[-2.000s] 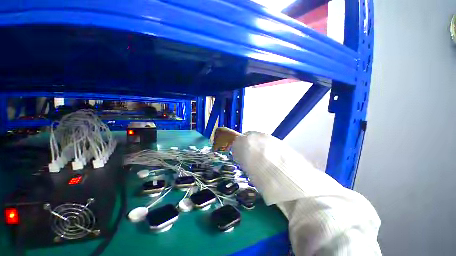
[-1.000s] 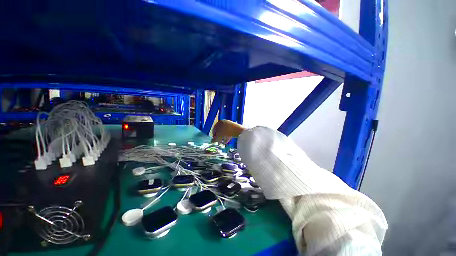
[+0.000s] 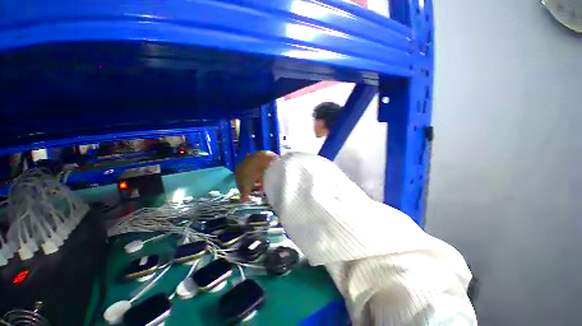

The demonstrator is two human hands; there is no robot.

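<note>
My right hand (image 3: 254,173) reaches in from the right in a white striped sleeve, over the far right part of the green mat. Its fingers point down by the thin white cables (image 3: 166,215); whether they hold anything is hidden by the hand and sleeve. Several dark smartwatches (image 3: 212,273) lie nearer me, some on white charging pucks. One watch (image 3: 241,299) lies at the front. A bare white puck (image 3: 134,246) lies at the left of the group. My left hand is not in view.
A black charging hub (image 3: 57,280) with a red display and white plugs (image 3: 51,245) is at the left. A second charger (image 3: 140,184) sits farther back. A blue shelf beam (image 3: 210,32) runs overhead, with a blue upright (image 3: 405,146) at right. A person (image 3: 328,119) is beyond the rack.
The view has shifted, so the shelf things sit farther left. A person now shows behind the rack. My right hand stays over the back right of the mat, fingers lower.
</note>
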